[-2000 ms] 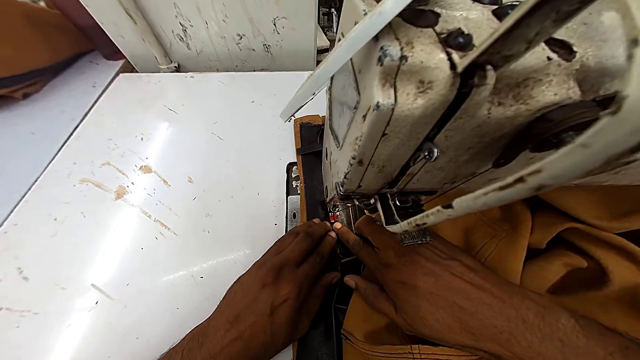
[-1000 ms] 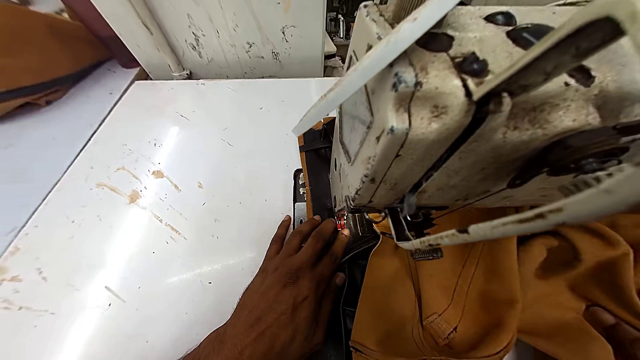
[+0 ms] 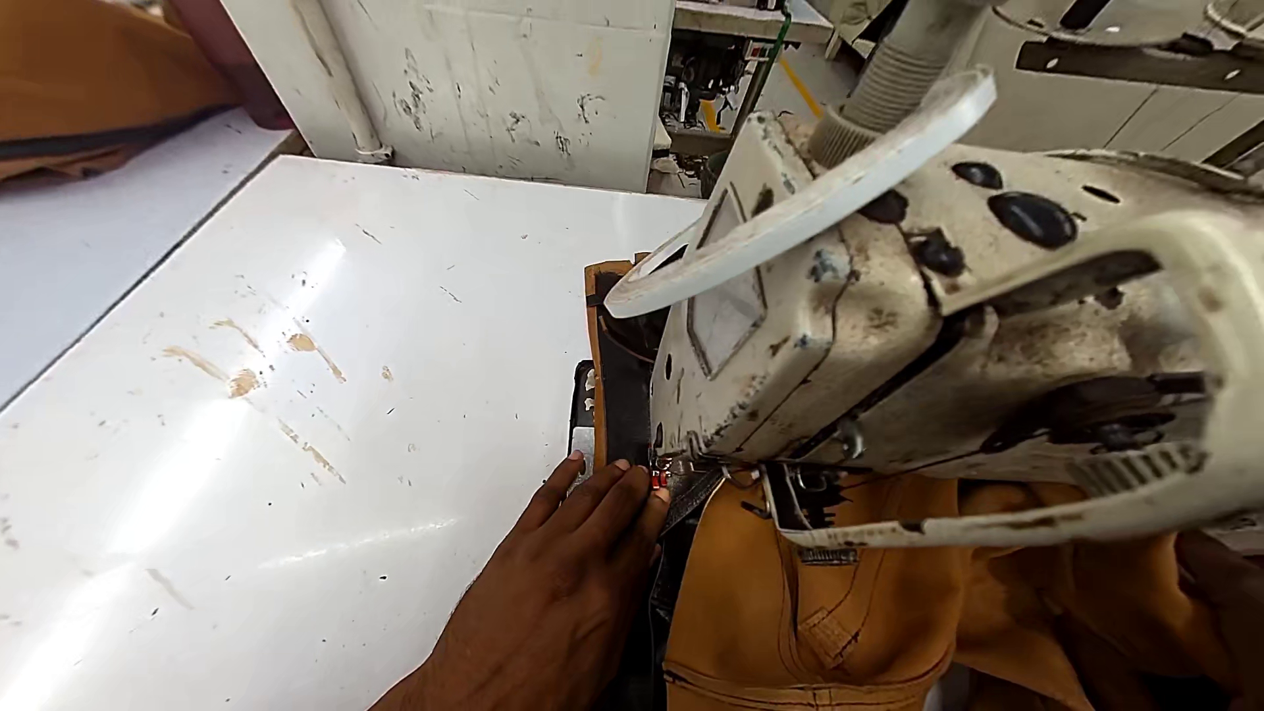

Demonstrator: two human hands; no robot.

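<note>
My left hand [image 3: 583, 563] lies flat, fingers together, on a dark strip [image 3: 624, 395] edged in brown cloth, close beside the needle area of an industrial sewing machine [image 3: 829, 326]. The fingertips touch the strip next to a small red part [image 3: 659, 479]. Brown fabric of a garment [image 3: 820, 612], with stitched seams and a small sewn tab, spreads below the machine head. At the far right edge, in shadow, my right hand [image 3: 1224, 592] rests on the bunched brown fabric; its fingers are mostly hidden.
A white worktable [image 3: 395, 444] with tan scuffs extends to the left. A curved white guard [image 3: 810, 212] arches before the machine head. Another brown cloth [image 3: 99, 79] lies at the upper left. A scuffed white panel [image 3: 513, 89] stands behind the table.
My right hand has left the needle area, where it was beside the left two seconds ago, and moved to the far right. The left hand stays by the needle area. The view has shifted.
</note>
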